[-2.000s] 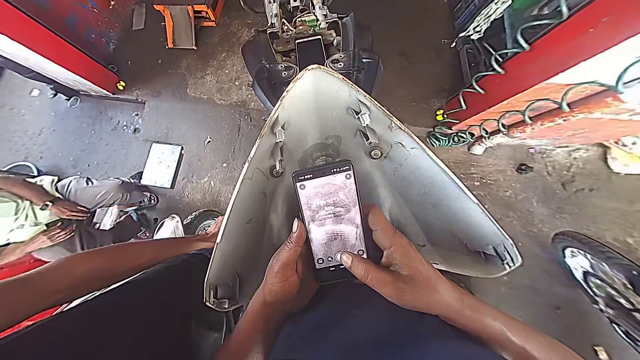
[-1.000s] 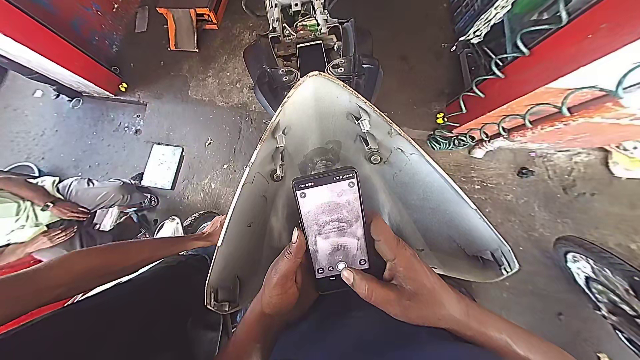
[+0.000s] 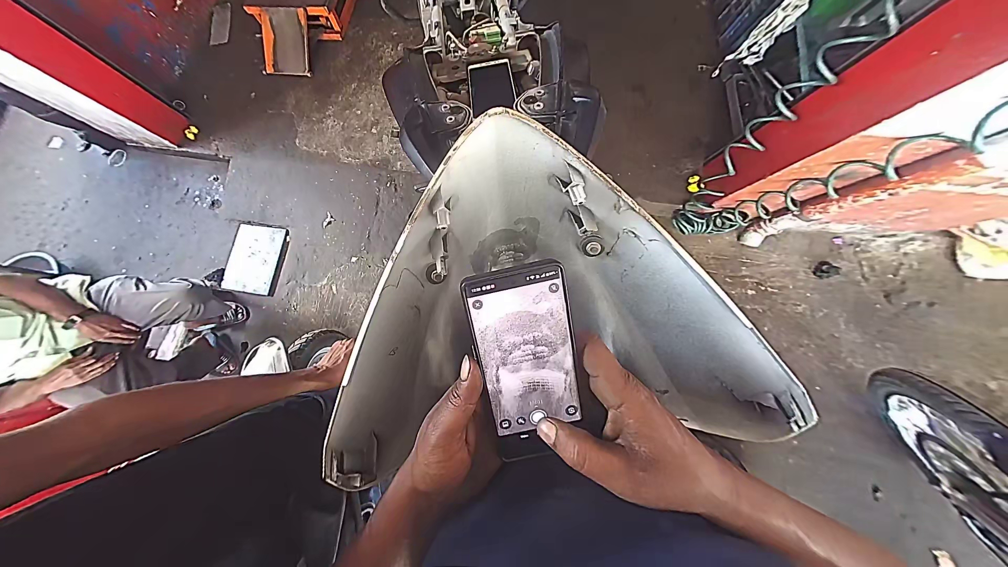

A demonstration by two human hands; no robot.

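Note:
A black smartphone (image 3: pixel 526 358) is held upright between my hands, its screen showing a camera view of a moulded mark. My left hand (image 3: pixel 449 437) grips its left side. My right hand (image 3: pixel 642 441) is at its right side, with the thumb at the round shutter button low on the screen. Behind the phone lies a grey plastic motorcycle body panel (image 3: pixel 685 315), inner face up, with its pointed end away from me. Clips and round mounts stand out on both sides, and a dark moulded mark shows just above the phone. Another person's hand touches the panel's left edge.
A partly stripped motorcycle (image 3: pixel 488 71) stands beyond the panel's tip, with another phone (image 3: pixel 491 85) on it. A person sits at the left near a white board (image 3: pixel 254 258). A coiled green hose (image 3: pixel 795 197) hangs at the right, above a motorcycle wheel (image 3: pixel 937 457). An orange stand (image 3: pixel 285 39) is at the back.
Against the first frame, the phone has shifted slightly down the panel, showing more of the moulded mark above it. The image on its screen has changed. Both hands keep hold of it.

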